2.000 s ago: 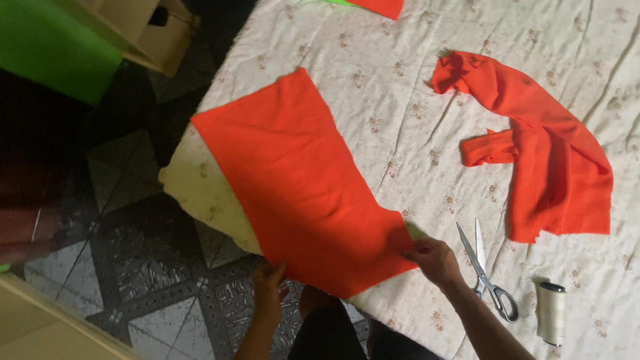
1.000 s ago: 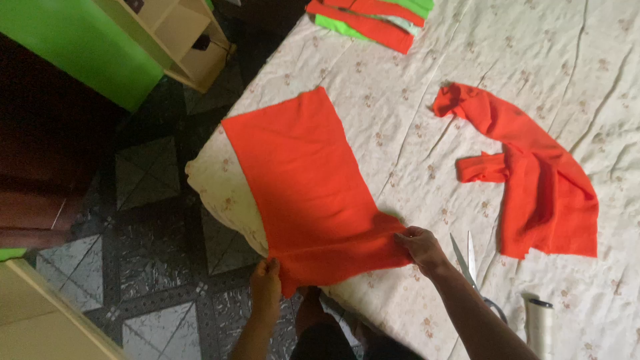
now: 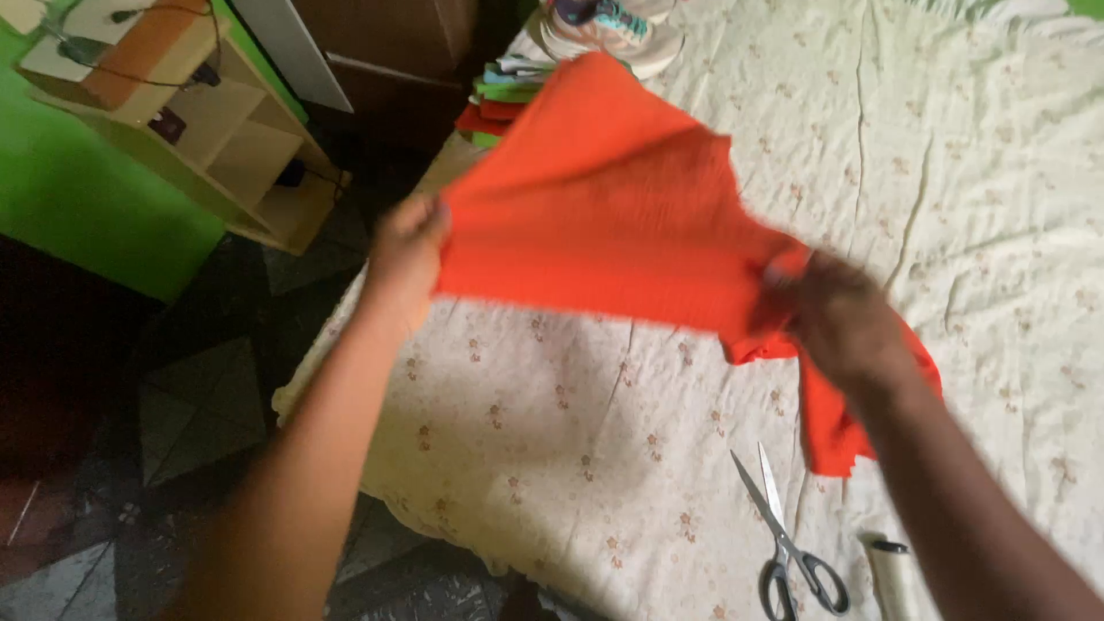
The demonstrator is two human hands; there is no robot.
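Observation:
A piece of red-orange fabric (image 3: 595, 207) stretches between my two hands, raised over the bed, its far part pointing away. My left hand (image 3: 410, 259) grips its left edge. My right hand (image 3: 837, 319), blurred, holds the right end. Beneath and beyond my right hand lies another red fabric piece (image 3: 828, 423), partly hidden by that hand and forearm. Scissors (image 3: 780, 539) with grey and black handles rest on the floral sheet with their blades apart. A spool of pale thread (image 3: 894, 573) is to their right, beside my right forearm.
The bed's floral sheet (image 3: 535, 431) spreads under everything. Behind the held fabric are a stack of folded coloured cloths (image 3: 504, 99) and a sneaker (image 3: 612, 34). A wooden shelf unit (image 3: 216, 138) stands at the upper left on the dark tiled floor (image 3: 203, 405).
Both hands have lifted the red fabric off the sheet and carried it farther up the bed, toward the other red piece. The view has shifted, bringing the sneaker into sight.

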